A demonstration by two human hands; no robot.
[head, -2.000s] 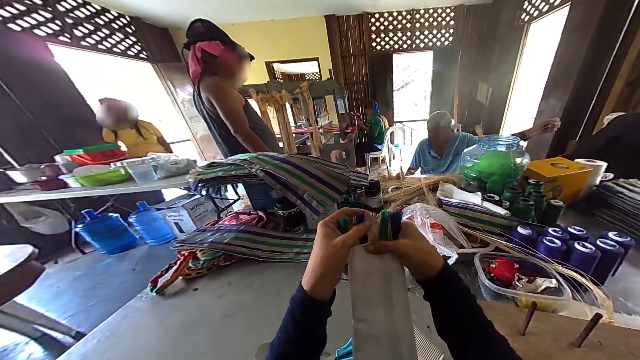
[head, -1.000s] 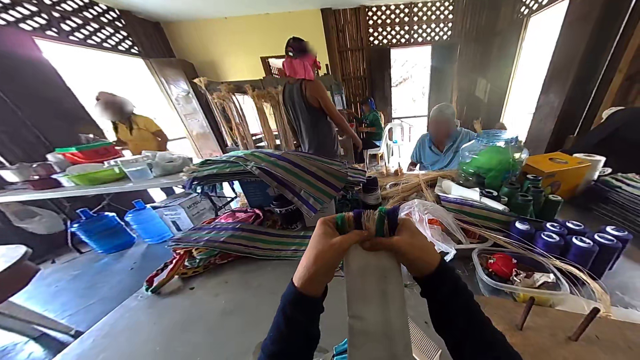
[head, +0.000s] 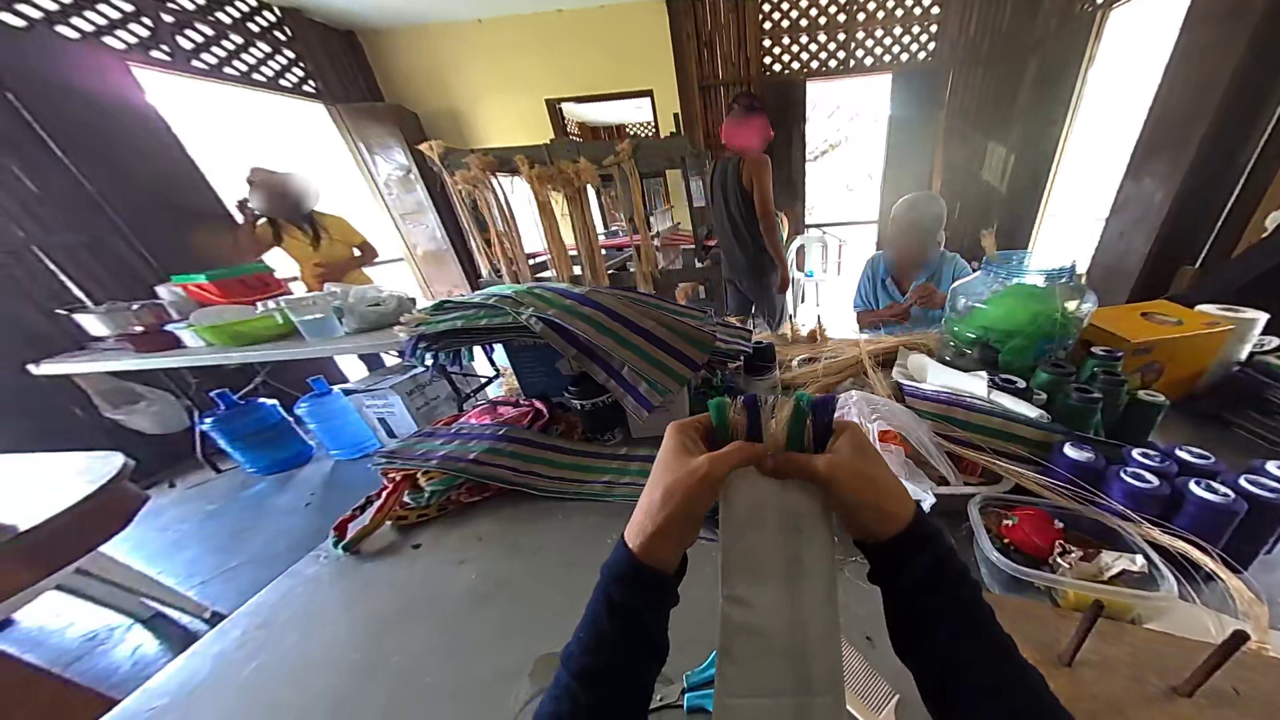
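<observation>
Side by side, my left hand (head: 690, 485) and my right hand (head: 850, 480) pinch the top end of a long grey fabric strip (head: 778, 600). Green, purple and straw-coloured fringe threads (head: 775, 422) stick up between them. The strip hangs toward me over the grey tabletop (head: 450, 620). Scissors with teal handles (head: 700, 684) lie partly hidden at the strip's left edge, and a pale comb (head: 868, 680) shows at its right. Striped woven strips (head: 520, 460) lie beyond my left hand, with a larger striped pile (head: 590, 330) behind.
Right of my hands are a plastic tub (head: 1075, 560) with a red pincushion, purple thread cones (head: 1140, 490), green thread cones (head: 1108, 390), a clear jar (head: 1018, 305) and a board with pegs (head: 1140, 650). A seated person (head: 908, 275) is across the table; two others stand farther back.
The standing person in the dark sleeveless top has moved right, beside the wooden frame with hanging fibre bundles. My hands stay together on the strip's end; the fringe stands more upright and shows more.
</observation>
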